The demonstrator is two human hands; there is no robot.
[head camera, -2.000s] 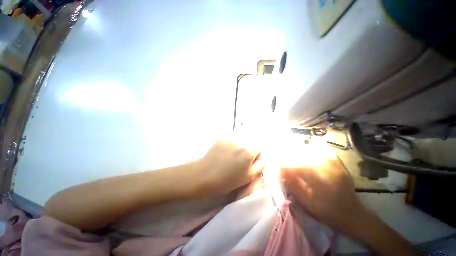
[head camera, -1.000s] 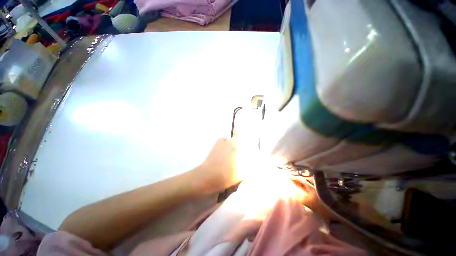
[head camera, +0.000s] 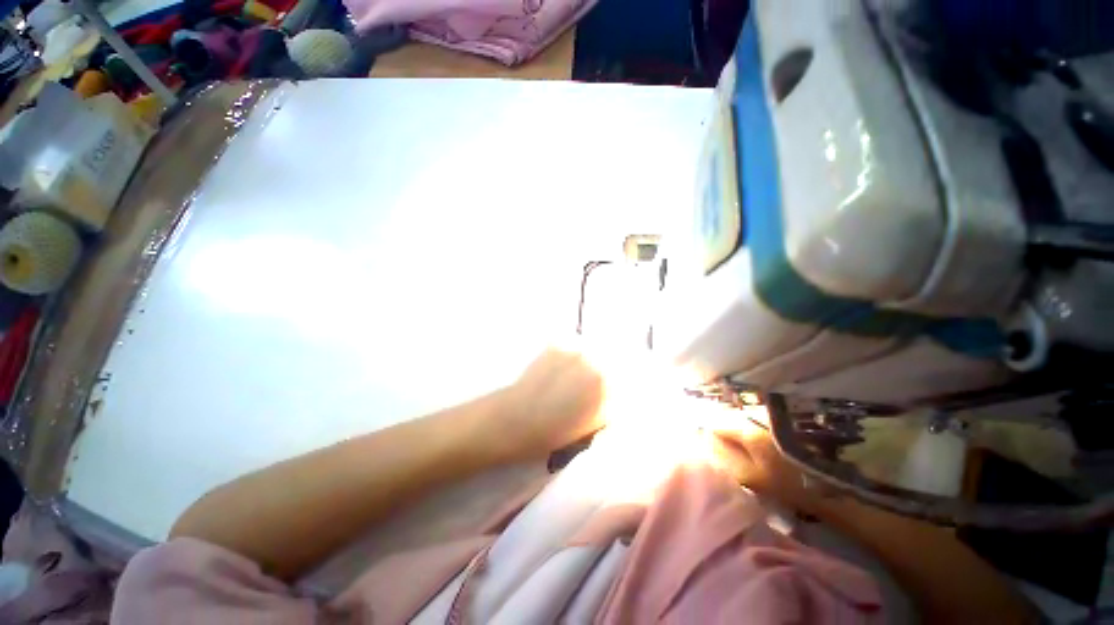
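The pink garment (head camera: 709, 562) with a white part (head camera: 525, 549) runs from the needle area down toward my lap. The white head of the sewing machine (head camera: 855, 183), with a blue-green stripe, stands at the right. Its lamp glare hides the needle and the cloth edge under it. My left hand (head camera: 564, 397) is left of the needle area, its fingers lost in the glare. My right hand (head camera: 745, 454) is right of the needle area by the pink cloth, mostly hidden by glare and cloth. A small dark item (head camera: 572, 454) shows below my left hand.
The white table (head camera: 305, 159) has a plastic-wrapped left edge (head camera: 159, 232). A yellowish thread cone (head camera: 37, 253) and a white box (head camera: 88, 159) stand at the far left. Folded pink cloth (head camera: 489, 25) lies beyond the table. A dark rectangle (head camera: 1020, 488) is at the right.
The view has tilted up, so more of the machine head and the area beyond the table shows. The pink cloth now spreads wider over the white part, covering more near my right hand.
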